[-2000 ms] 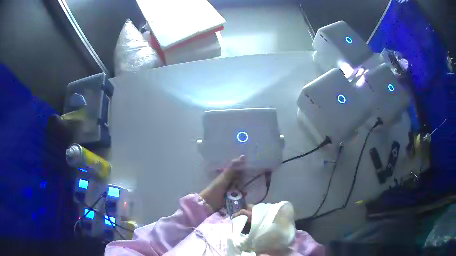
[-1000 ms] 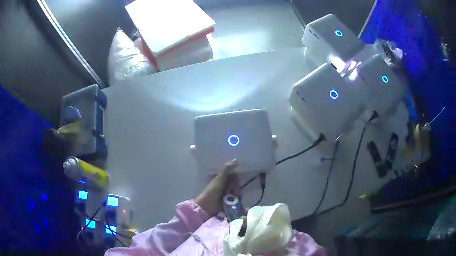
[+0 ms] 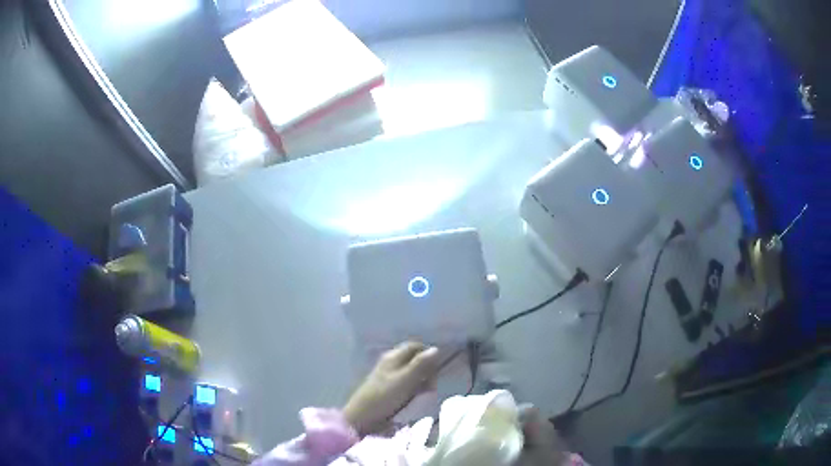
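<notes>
A white mini projector (image 3: 419, 314) with a glowing blue ring lies in front of me, with a black power cable (image 3: 538, 303) at its lower right. My left hand (image 3: 396, 380) is just below the projector's lower edge, its fingers bent near that edge. I cannot tell whether it touches the projector or grips anything. A blurred skin-toned shape at the lower right of the cream tie appears to be my right hand (image 3: 539, 437), partly hidden. Its grip does not show. A dark smear lies by the projector's lower right corner, too blurred to name.
Three more lit mini projectors (image 3: 592, 218) stand at the right, beside two remote controls (image 3: 690, 305). At the left are a parts box (image 3: 150, 246), a yellow spray can (image 3: 169, 346) and a power strip (image 3: 182, 414). Foam boards (image 3: 305, 64) and a plastic bag (image 3: 223, 136) lie beyond.
The view has tilted, so things sit lower in the picture. The remote control seen near my left wrist before no longer shows clearly. Light on the table behind the projector is brighter.
</notes>
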